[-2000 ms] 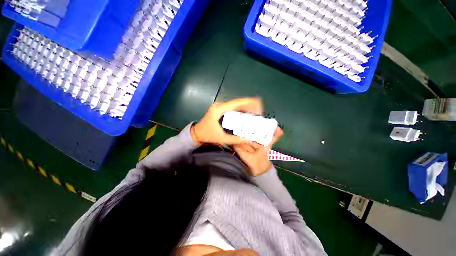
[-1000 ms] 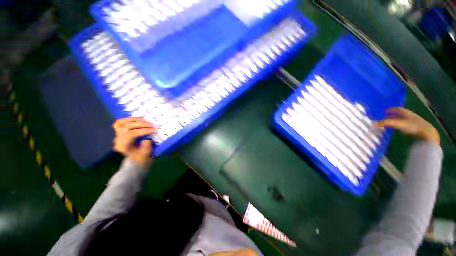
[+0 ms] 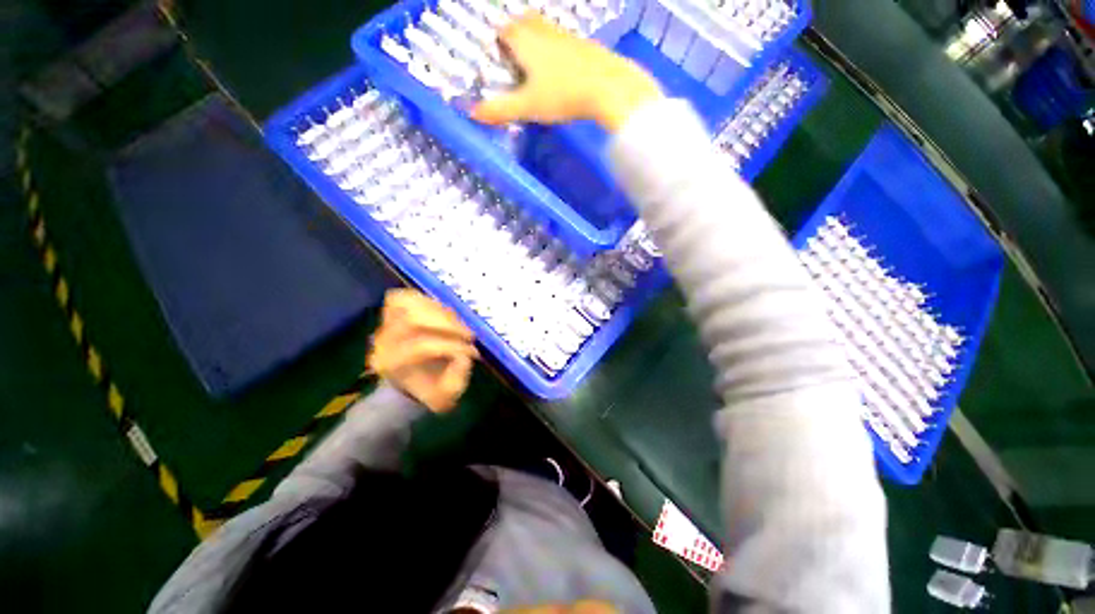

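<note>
White power adapters with metal pins stand in rows in the upper left blue tray, whose floor is partly bare. My right hand reaches across into this tray, with its fingers spread over the ends of the rows. Whether it grips any adapters cannot be told. My left hand is slightly blurred, with fingers curled together beside the front left edge of the lower left tray. I see nothing in it. More white adapters fill the visible part of that lower tray.
A right blue tray holds adapter rows in its nearer part. Two loose adapters lie at lower right beside a whitish translucent bottle. A red-marked white label sheet lies at the bench edge. A dark grey flat surface is at left.
My right hand has left the right tray and crossed to the upper left tray. My left hand has come off the lower tray's corner. The view has shifted.
</note>
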